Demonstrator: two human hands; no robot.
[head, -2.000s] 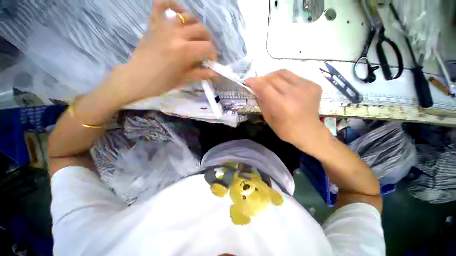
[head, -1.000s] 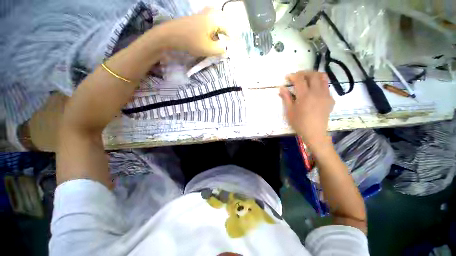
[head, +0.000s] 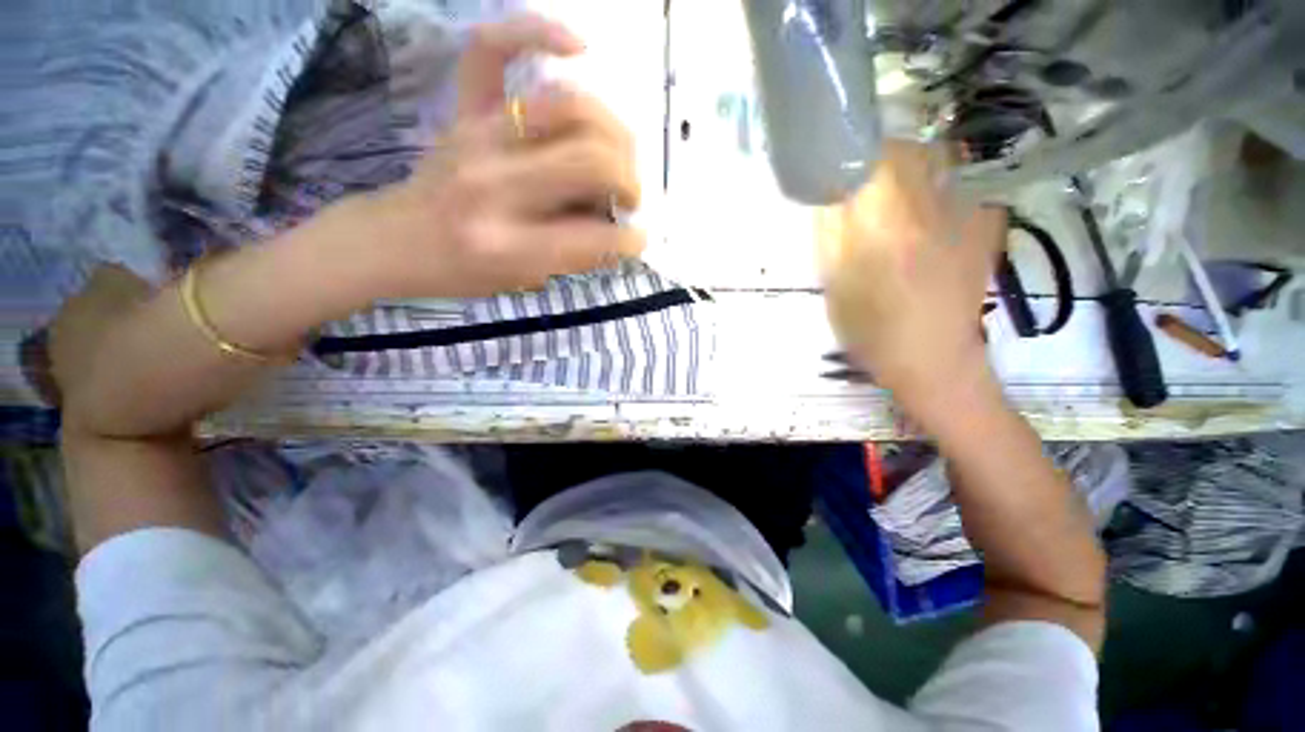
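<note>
Striped fabric [head: 651, 349] with a narrow black trim strip [head: 494, 332] lies along the table's front. My left hand [head: 541, 186] is above its back edge, fingers apart and partly bent, with nothing seen in it. My right hand [head: 909, 279] is blurred, right of the fabric and partly behind the grey machine part [head: 819, 100]. Dark tips of the snips [head: 844, 368] show at its lower left; whether it holds them cannot be told.
Gathered striped and sheer cloth [head: 86, 143] fills the back left. Scissors with a black loop [head: 1062, 279], a black-handled tool [head: 1134, 350] and an orange-brown stick [head: 1191, 336] lie at the right. A blue crate [head: 937, 594] with striped pieces stands below the table's worn front edge [head: 573, 426].
Two seconds ago both hands held a white strip between them; it is no longer seen there. Since one second ago, my left hand moved left and its fingers spread; my right hand came nearer the machine part.
</note>
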